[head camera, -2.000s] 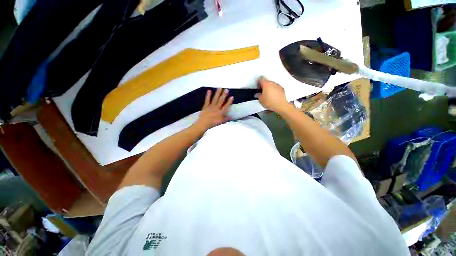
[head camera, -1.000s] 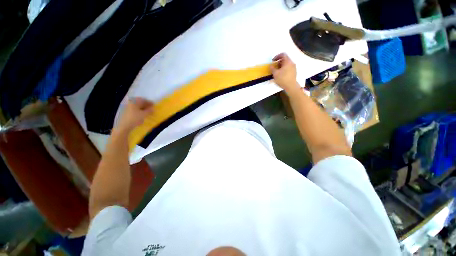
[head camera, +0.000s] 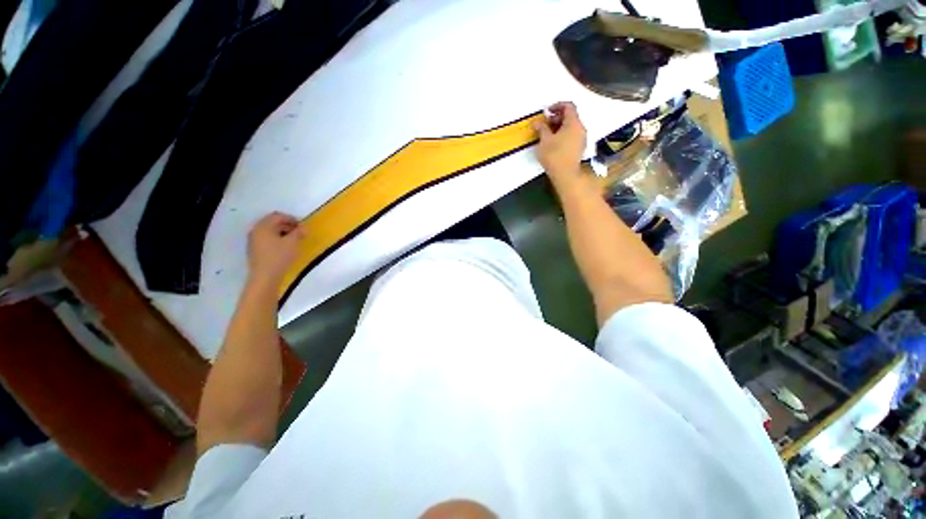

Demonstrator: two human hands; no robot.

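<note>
The yellow template (head camera: 406, 174) lies on the dark fabric panel (head camera: 432, 189), which shows as a thin dark rim along both long edges. My left hand (head camera: 274, 246) holds the template's wider end at its left, fingertips on the edge. My right hand (head camera: 561, 138) holds the narrow end, thumb and fingers pinched there. The steam iron (head camera: 612, 58) stands on the table at the upper right, with its tan handle and white hose, touched by neither hand.
The white table (head camera: 447, 76) bears dark cut panels (head camera: 193, 167) at the left. Reddish-brown cardboard (head camera: 76, 390) stands at the lower left. A clear plastic bag (head camera: 678, 182) lies beyond the table's right edge, near a blue basket (head camera: 756, 89). Blue bins (head camera: 848, 248) are farther right.
The yellow template has been taken up from beside the dark panel and laid over it. Both hands moved from the panel to the template's ends. The rim now shows along both edges.
</note>
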